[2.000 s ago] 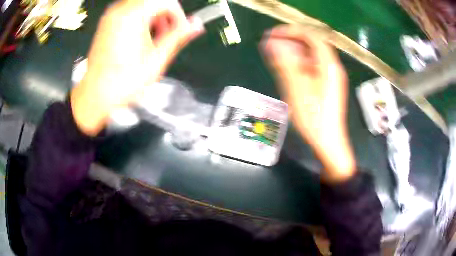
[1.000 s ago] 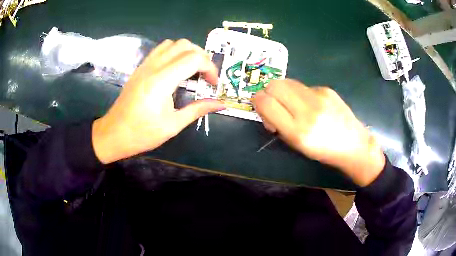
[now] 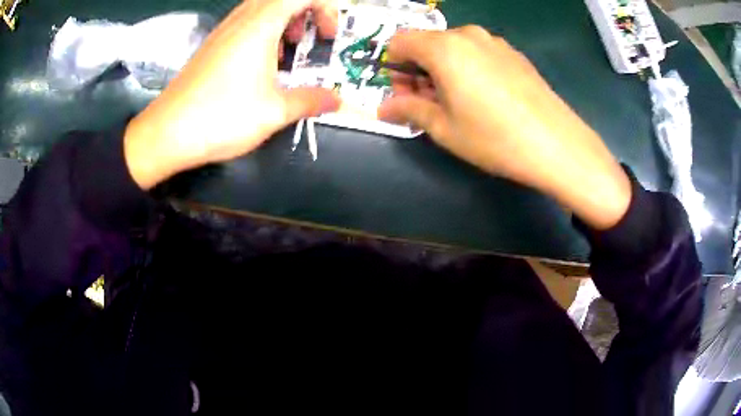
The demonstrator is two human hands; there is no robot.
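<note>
The open white socket housing [image 3: 370,123] lies on the dark green bench near the top middle. A green circuit board [image 3: 357,62] shows inside it, partly hidden by my fingers. Thin white leads [image 3: 306,138] stick out below its lower left corner. My left hand [image 3: 244,89] holds the housing's left side, thumb at the lower edge. My right hand [image 3: 479,106] is over the housing's right side, with a thin dark tool, possibly tweezers [image 3: 400,67], between thumb and fingers, its tip at the board.
A crinkled clear bag [image 3: 122,50] lies at the upper left of the bench. Another open white housing [image 3: 624,34] lies at the upper right, with a bagged cord [image 3: 673,134] trailing down. The bench's front edge [image 3: 349,236] curves below the hands.
The view has shifted, so the bench and housings sit higher in the picture. My hands remain at the housing; my right hand now shows the dark tool pointing into it.
</note>
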